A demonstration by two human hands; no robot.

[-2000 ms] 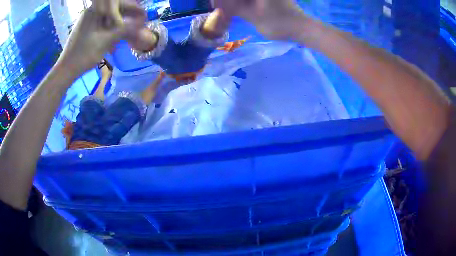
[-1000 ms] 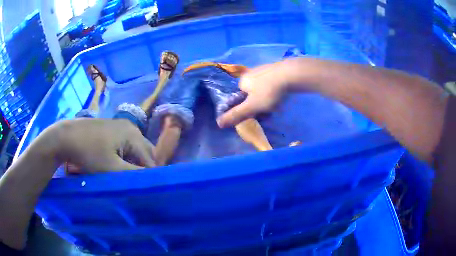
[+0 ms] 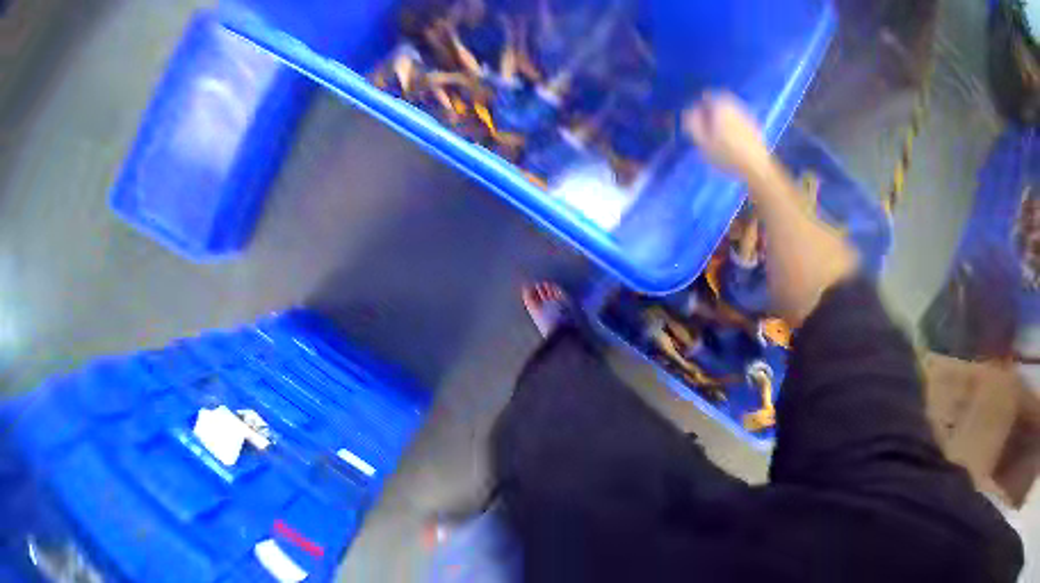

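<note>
A deep blue bin (image 3: 456,159) stands at the top centre, with jumbled figure leg parts (image 3: 502,91) inside: tan legs, blue shorts and orange pieces, all blurred. A white sheet or bag (image 3: 591,196) shows at its near end. My right hand (image 3: 726,134) is over the bin's right end, small and blurred; its fingers look curled, but whether it holds anything cannot be told. My left hand is not in view.
A second blue bin of leg parts (image 3: 684,393) is below right of the deep bin. A blue crate stack (image 3: 148,387) with white labels is lower left. A blue tub (image 3: 200,131) stands upper left. A cardboard box (image 3: 969,410) is at right. My foot (image 3: 544,305) is on the grey floor.
The view has swung from the lined crate to the deep bins. The leg part held over the crate is out of view. My left hand has left the picture; my right hand is now over the deep bin.
</note>
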